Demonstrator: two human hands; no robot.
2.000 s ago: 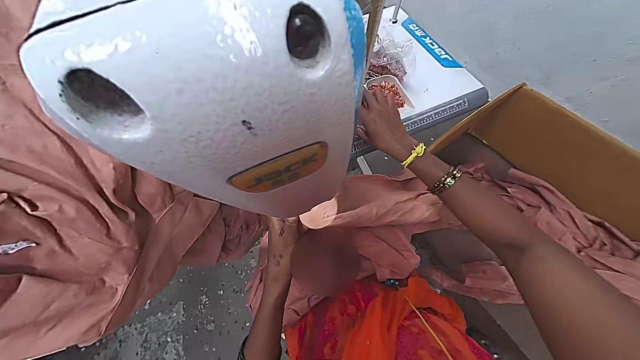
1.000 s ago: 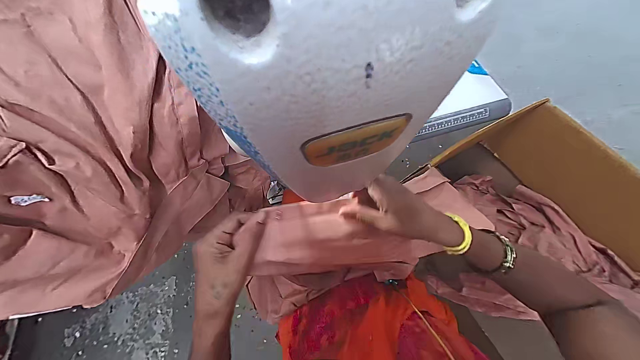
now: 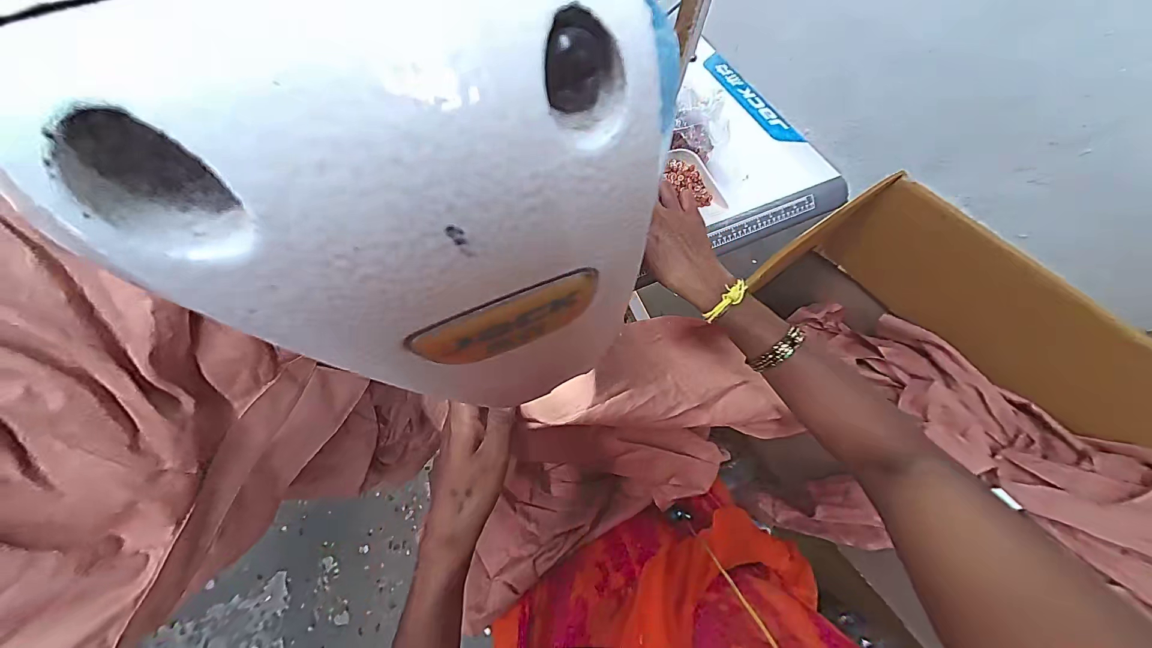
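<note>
The white head of a Jack sewing machine (image 3: 378,207) fills the upper left and middle of the view. Under its lower tip my left hand (image 3: 470,459) touches the dusty-pink fabric (image 3: 621,450), its fingertips hidden by the machine head. At the tray (image 3: 715,184) of small reddish buttons (image 3: 686,178), on the machine's white table, lies my right hand (image 3: 679,243); its fingertips are partly behind the machine head, so whether they hold a button cannot be told. More pink fabric spreads from the machine to both sides.
An open cardboard box (image 3: 990,297) with crumpled pink fabric (image 3: 972,387) stands at the right. Behind the tray is a clear plastic bag (image 3: 700,117). A large heap of pink cloth (image 3: 90,405) hangs at the left, above a littered floor (image 3: 315,558).
My right hand has left the fabric, where it was a second ago, and is back at the button tray. My left hand is again under the machine head. The view has shifted.
</note>
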